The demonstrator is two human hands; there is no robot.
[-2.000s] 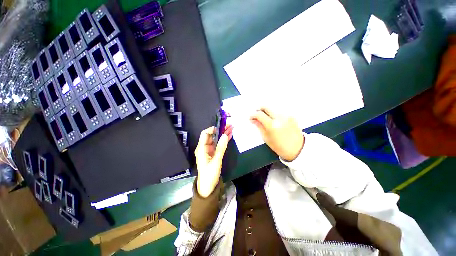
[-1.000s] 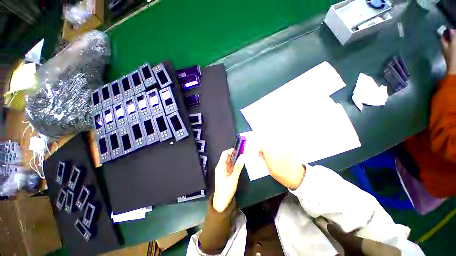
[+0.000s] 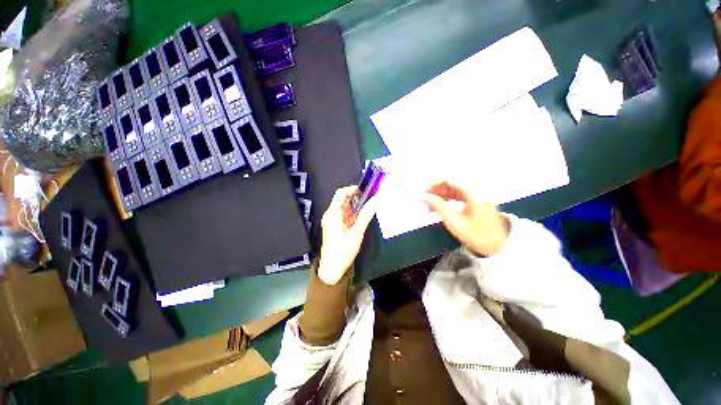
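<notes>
My left hand holds a small handheld device upright between thumb and fingers; its face shines purple. My right hand is to its right, over the white sheets, with thumb and fingertips close together. Whether a thin film is between those fingertips cannot be told. The sheets lie fanned on the dark green bench, and a long white sheet lies farther back, overlapping them.
Rows of devices lie on black foam mats at left; loose devices lie on a far-left mat. A crumpled white wipe and dark stacked parts are back right. A plastic heap, cardboard and a person's orange sleeve also show.
The camera view has shifted. My left hand still holds the device. My right hand has moved slightly away from it to the right, and its fingers have changed pose.
</notes>
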